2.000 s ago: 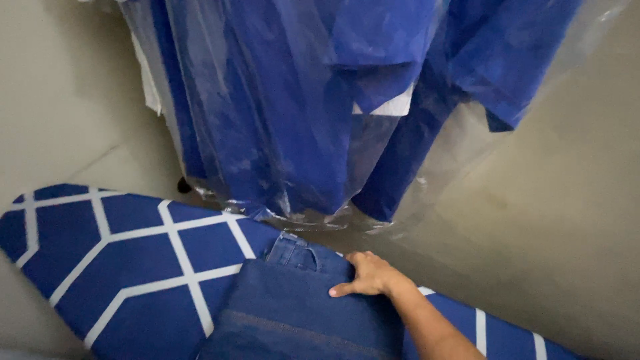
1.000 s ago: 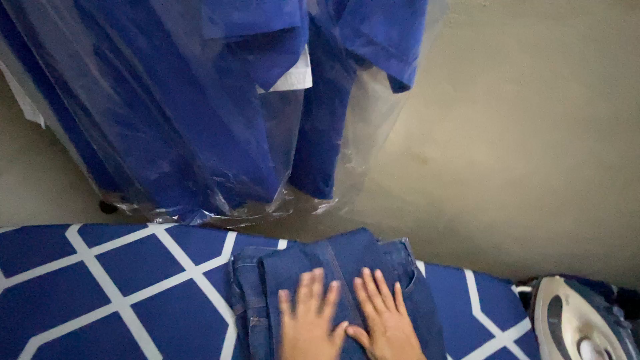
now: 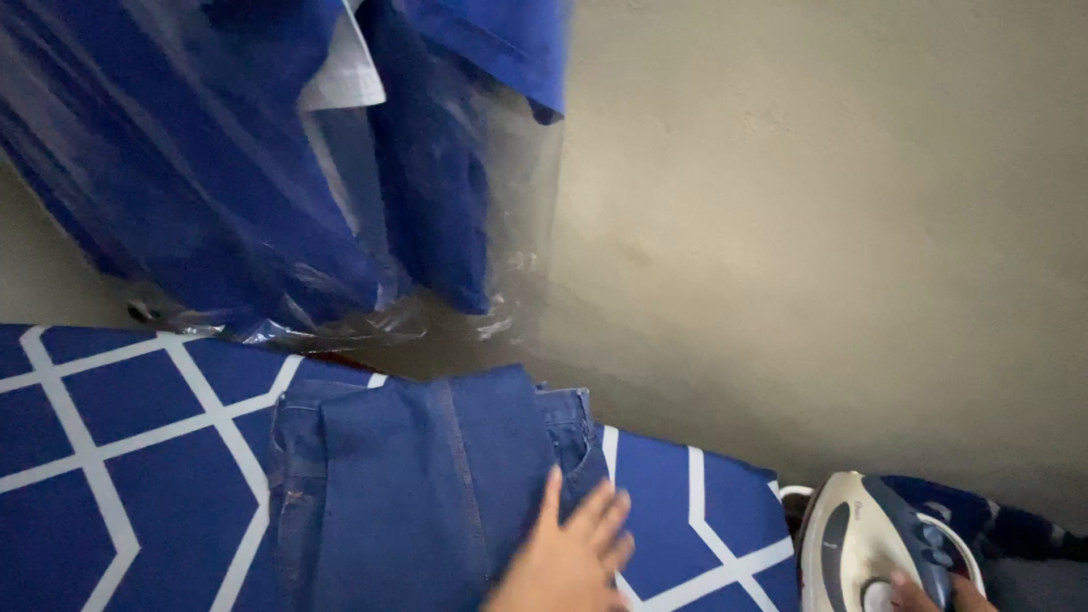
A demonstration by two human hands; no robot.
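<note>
Folded blue denim jeans (image 3: 399,493) lie on an ironing board (image 3: 195,476) with a blue cover and white lattice lines. My left hand (image 3: 574,548), slightly blurred, is over the right edge of the jeans with its fingers spread. At the bottom right, the fingers of my right hand (image 3: 939,595) are at the dial and handle of a cream and dark blue steam iron (image 3: 837,544). The frame edge cuts off most of that hand, so its grip is unclear.
Blue garments (image 3: 212,170) in clear plastic hang above and behind the board, their lower end close to its far edge. A plain wall (image 3: 807,212) stands behind. Dark patterned cloth (image 3: 1003,518) lies beyond the iron.
Both hands were on the jeans one second ago. My right hand has moved right to the iron; my left hand has shifted towards the jeans' right edge. The view has moved.
</note>
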